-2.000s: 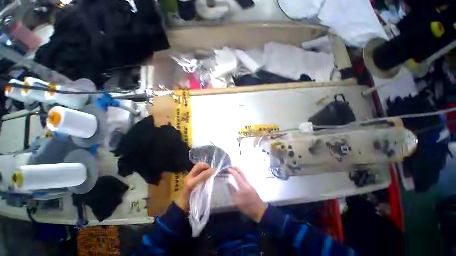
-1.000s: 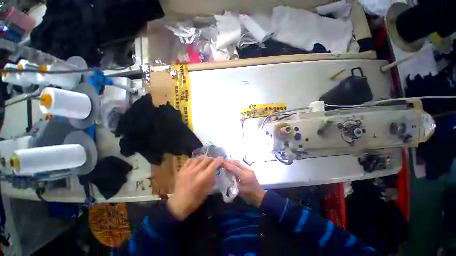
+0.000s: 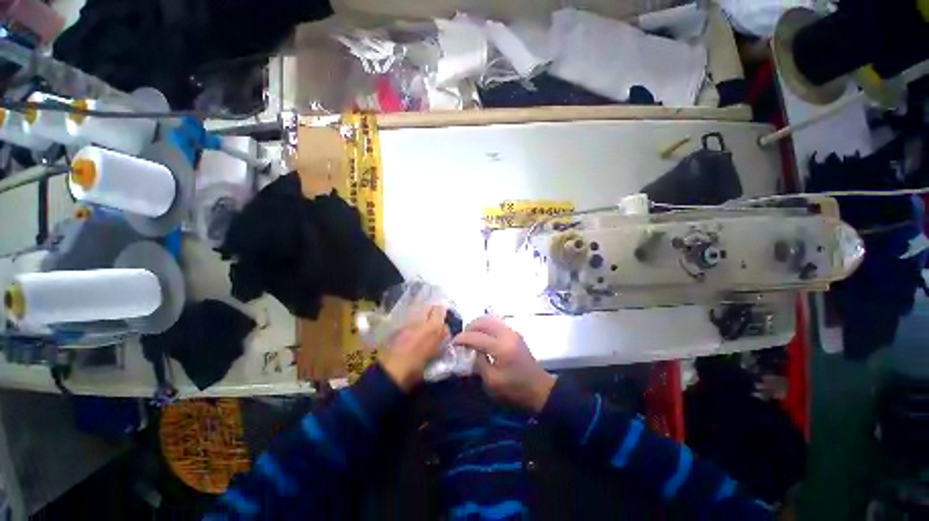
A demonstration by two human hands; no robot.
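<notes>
A crinkly clear plastic bag [image 3: 405,303] is bunched at the front edge of the white table, left of the sewing machine head [image 3: 682,254]. My left hand [image 3: 416,348] grips the bag from the left. My right hand [image 3: 507,362] is close beside it, fingertips at the bag's opening. A small dark item [image 3: 452,323] shows between the two hands; whether it is inside the bag or drawn out I cannot tell. The right fingertips are partly hidden, and what they pinch is unclear.
Black cloth [image 3: 306,247] lies left of the bag on cardboard with yellow tape [image 3: 365,193]. White thread cones [image 3: 90,297] stand at far left. White pieces [image 3: 621,56] lie behind the table. Black snips [image 3: 744,322] lie at the right front. A red crate [image 3: 666,403] is below.
The bag first hung down from both hands; now it is bunched up, with its plastic spread to the upper left. A dark item shows between my fingers. The view has shifted.
</notes>
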